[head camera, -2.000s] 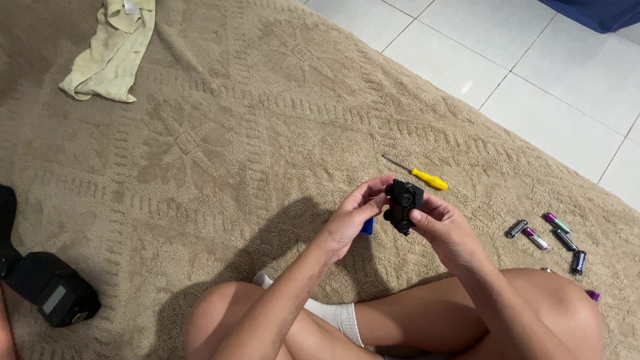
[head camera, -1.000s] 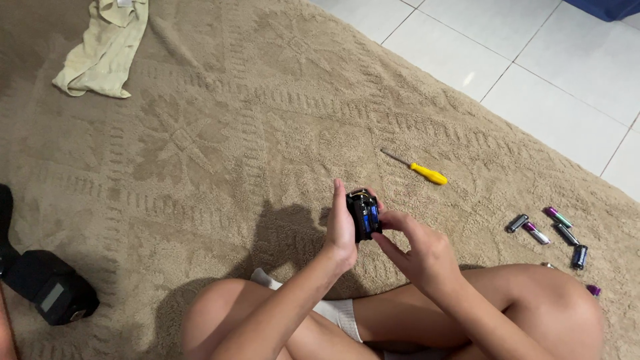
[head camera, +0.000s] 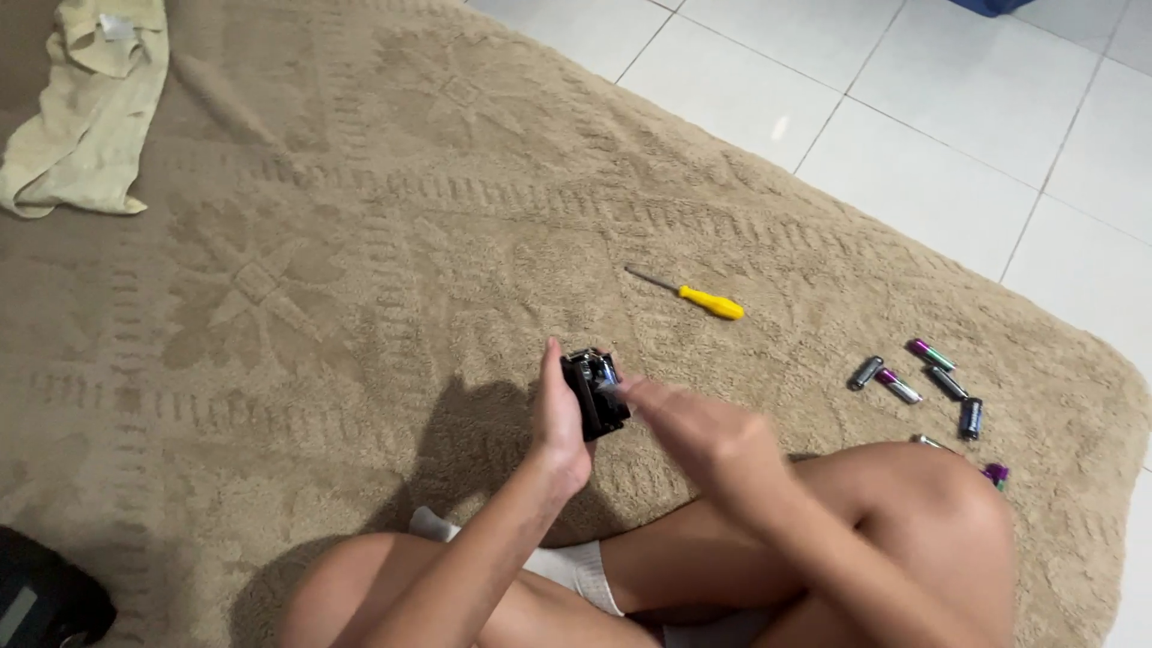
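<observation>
My left hand (head camera: 562, 416) holds a small black device (head camera: 594, 396) whose battery compartment faces up, with a battery (head camera: 607, 371) showing inside. The fingers of my right hand (head camera: 688, 416) are at the right side of the compartment, blurred by motion; whether they grip anything is hidden. Above and to the right of the hands, a screwdriver with a yellow handle (head camera: 711, 302) lies on the brown carpet (head camera: 504, 270). Several loose batteries (head camera: 898, 385) lie farther right, near my knee.
A pale yellow cloth (head camera: 90, 108) lies at the upper left. A black object (head camera: 45, 594) with a grey panel is at the lower left. White floor tiles (head camera: 945, 117) border the carpet, and something blue (head camera: 990, 5) shows at the top. My crossed legs and white socks are in front.
The device, held by both hands two seconds ago, has moved left and turned so its battery compartment shows. Fewer blue battery surfaces show in it than one second ago.
</observation>
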